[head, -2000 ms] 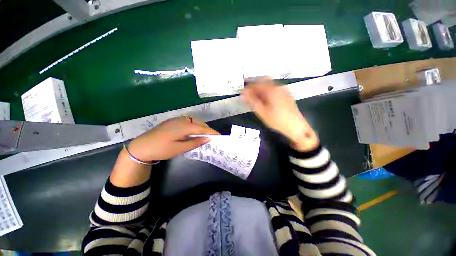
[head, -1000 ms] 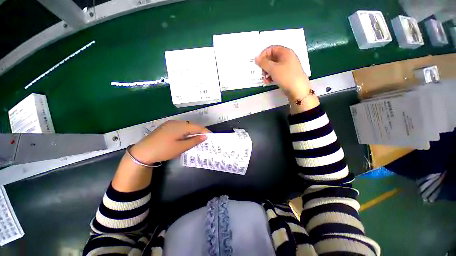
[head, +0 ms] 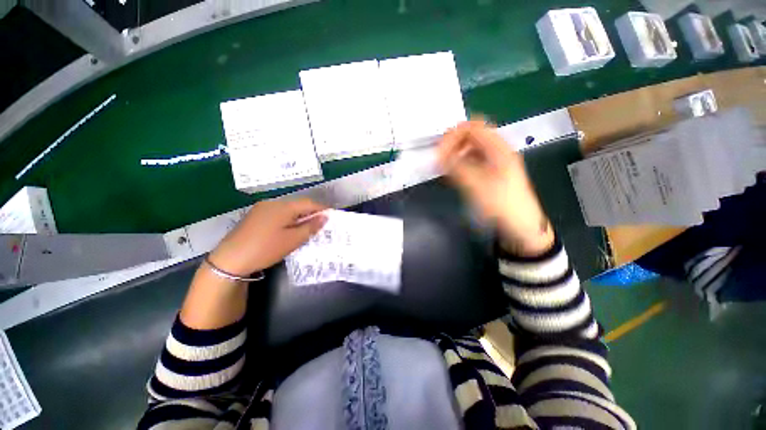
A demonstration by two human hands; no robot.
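Observation:
My left hand [head: 267, 238] grips a white label sheet [head: 346, 252] by its upper left edge over the black worktop. The sheet has rows of small dark print; its right part looks blank. My right hand [head: 483, 168] is blurred, raised over the belt's side rail just right of the boxes; whether a label is at its fingertips cannot be told. Three white product boxes lie side by side on the green belt: a left one [head: 270, 141], a middle one [head: 346, 109] and a right one [head: 422, 97].
Pale side rail [head: 378, 180] and grey post [head: 92, 259] edge the belt. Picture-faced boxes [head: 576, 40] lie far right, another box [head: 27, 212] far left. White strips [head: 67, 134] lie on the belt. Neighbour's sheets [head: 626, 186] fan over cardboard; a striped sleeve [head: 714, 273] shows nearby.
The boxes and strips on the belt have moved left. My right hand has come back from above the boxes toward the rail. My left hand still holds the sheet, now tilted differently.

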